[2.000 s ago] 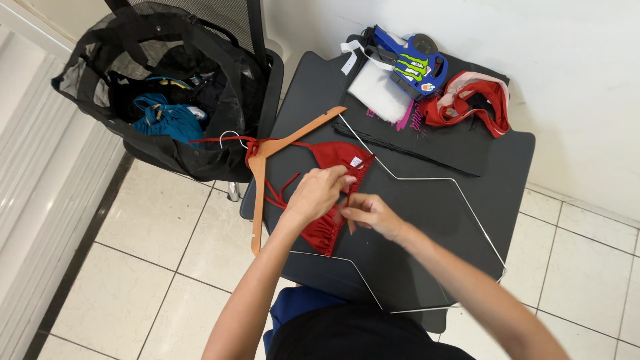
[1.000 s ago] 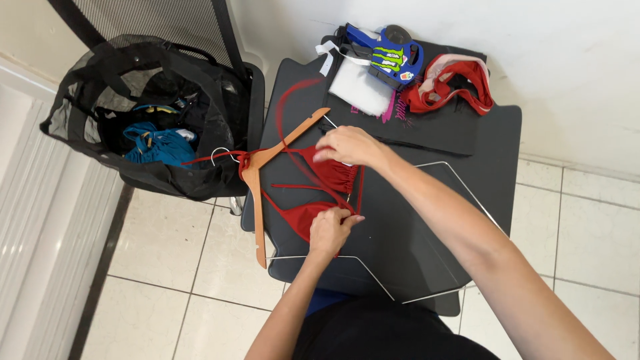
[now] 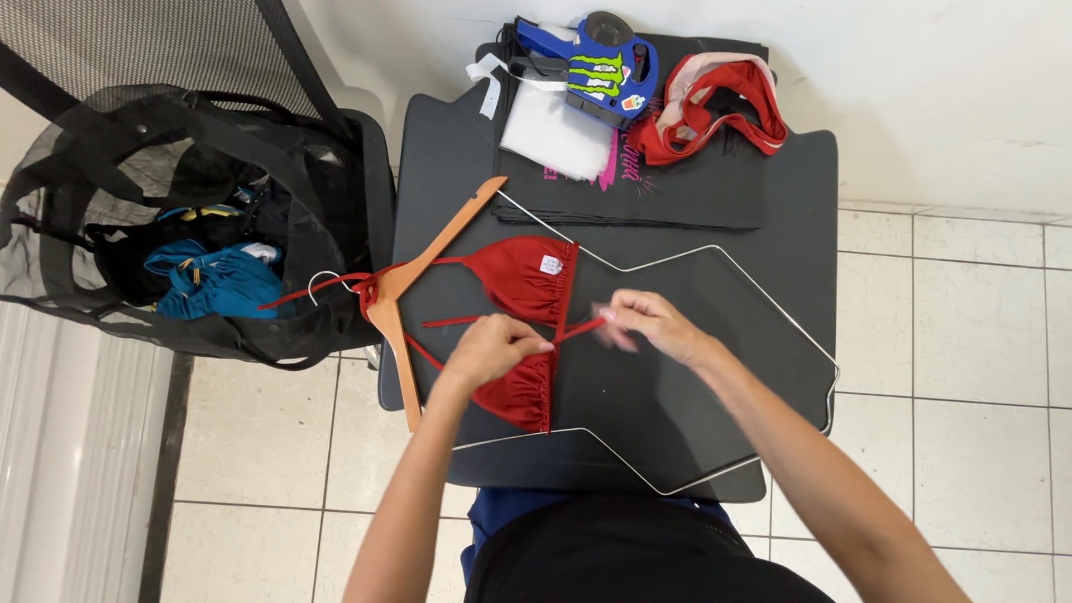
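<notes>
A red triangle bikini top (image 3: 523, 276) lies on the dark grey table, its neck strings knotted round the neck of a wooden hanger (image 3: 444, 239). From the hanger a bent metal wire frame (image 3: 670, 258) runs across the tabletop. My left hand (image 3: 500, 347) pinches the bikini's band between the two cups and covers part of the lower cup. Right of it, my right hand (image 3: 641, 322) holds the end of a red string (image 3: 582, 327) stretched from the band; its lower fingers are blurred. Another string end points left between the cups.
A black mesh basket (image 3: 327, 243) with dark and blue swimwear (image 3: 222, 280) stands at the left. Along the table's back lie black bags (image 3: 703, 197), a blue labelling gun (image 3: 611, 71), white plastic packaging (image 3: 553, 126) and a red and pink garment (image 3: 758, 92). A wall bounds the back.
My right hand has moved from the upper cup to the right of the band with a string in its fingers. My left hand has shifted from the lower cup to the middle of the band.
</notes>
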